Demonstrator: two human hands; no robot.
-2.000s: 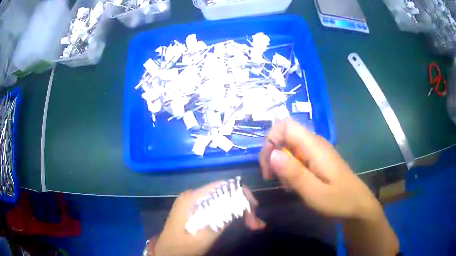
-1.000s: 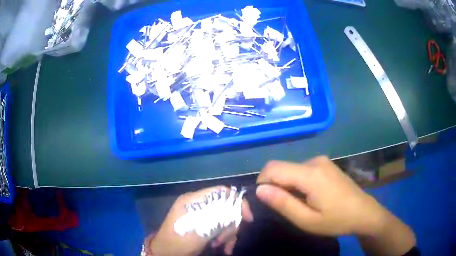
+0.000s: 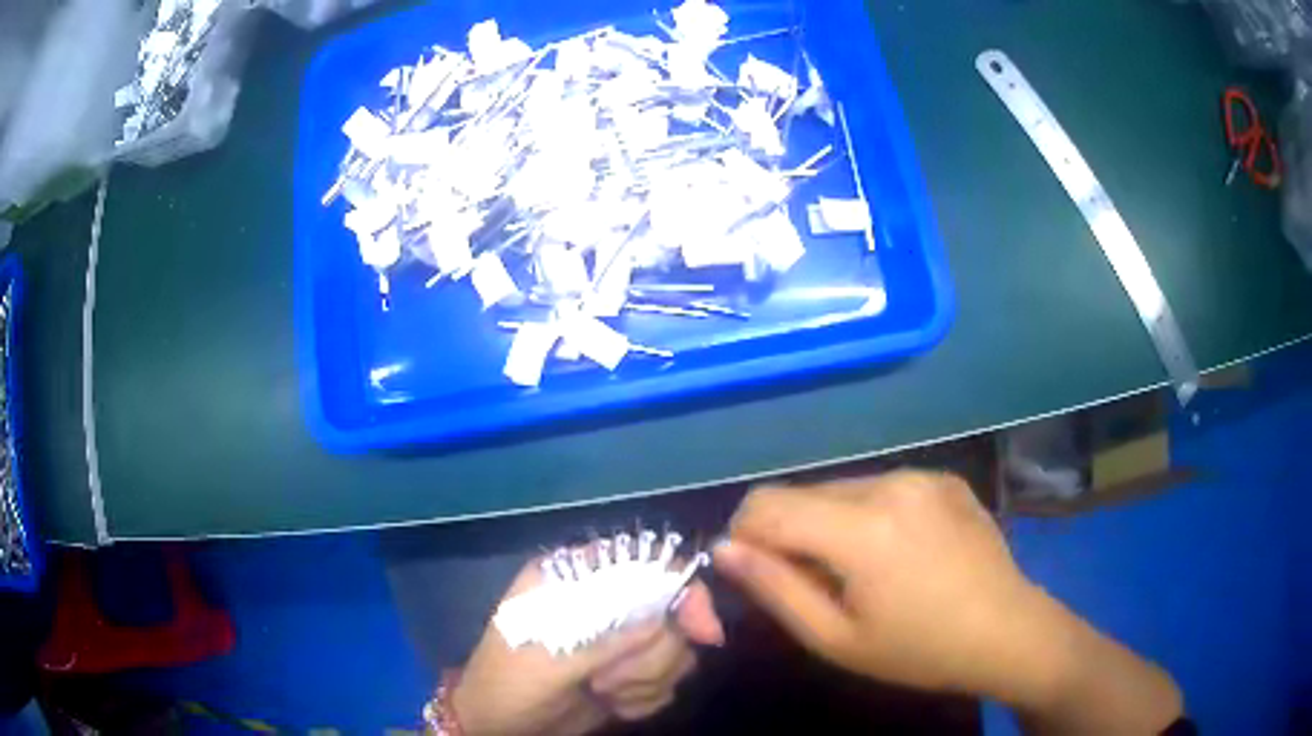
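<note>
My left hand (image 3: 633, 673), at the bottom centre, holds a fanned row of tagged metal pins (image 3: 597, 597), white tags towards the palm and thin metal ends pointing up. My right hand (image 3: 878, 582) is just right of it, thumb and forefinger pinched together at the end of the rightmost pin in the row. No orange tool shows in its palm. The blue tray (image 3: 619, 385) lies on the bench in front of both hands and holds a glaring heap of loose tagged pins (image 3: 576, 173).
A steel ruler (image 3: 1096, 216) and red-orange scissors (image 3: 1249, 137) lie right of the tray. A clear tub of tagged pins (image 3: 170, 86) stands upper left. Another blue tray (image 3: 12, 431) with silver rods is at the far left edge. Clear bags are upper right.
My right hand has moved from the tray's front edge down to the pins in my left hand. The view has shifted, so the tray sits higher and further left.
</note>
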